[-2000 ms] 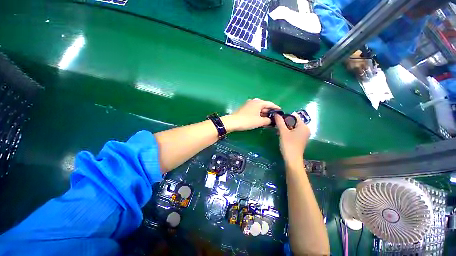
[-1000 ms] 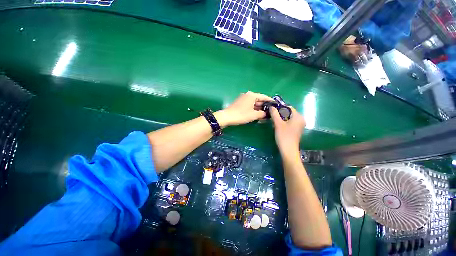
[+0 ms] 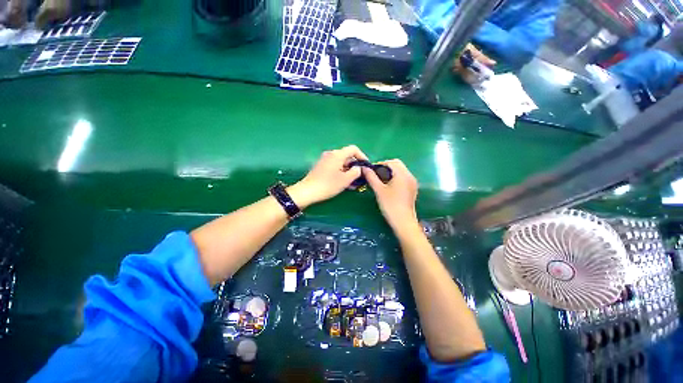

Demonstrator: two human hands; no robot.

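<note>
My left hand [image 3: 335, 173] and my right hand [image 3: 395, 193] meet over the green belt and pinch a small dark unit between their fingertips. A round dark cover [image 3: 383, 173] shows at the right fingers. A small yellow-gold bit shows under the unit; the fingers hide the rest. Below the hands lies a clear blister tray [image 3: 352, 280] with dark parts [image 3: 313, 247], white tabs [image 3: 290, 279], orange-gold modules [image 3: 346, 322] and pale discs [image 3: 371, 335]. More discs [image 3: 255, 307] lie at its left.
A white fan [image 3: 563, 262] stands at right, with a pink tool [image 3: 515, 329] beside it and filled trays [image 3: 636, 314] beyond. A metal post [image 3: 569, 161] slants at right. Grid sheets [image 3: 307, 41] and a black box [image 3: 374, 60] lie across the belt. A person's hand [image 3: 473, 66] works there.
The view has shifted, so the hands appear further left. Both hands stay together on the dark unit. The small blue-white patch seen beside it earlier no longer shows.
</note>
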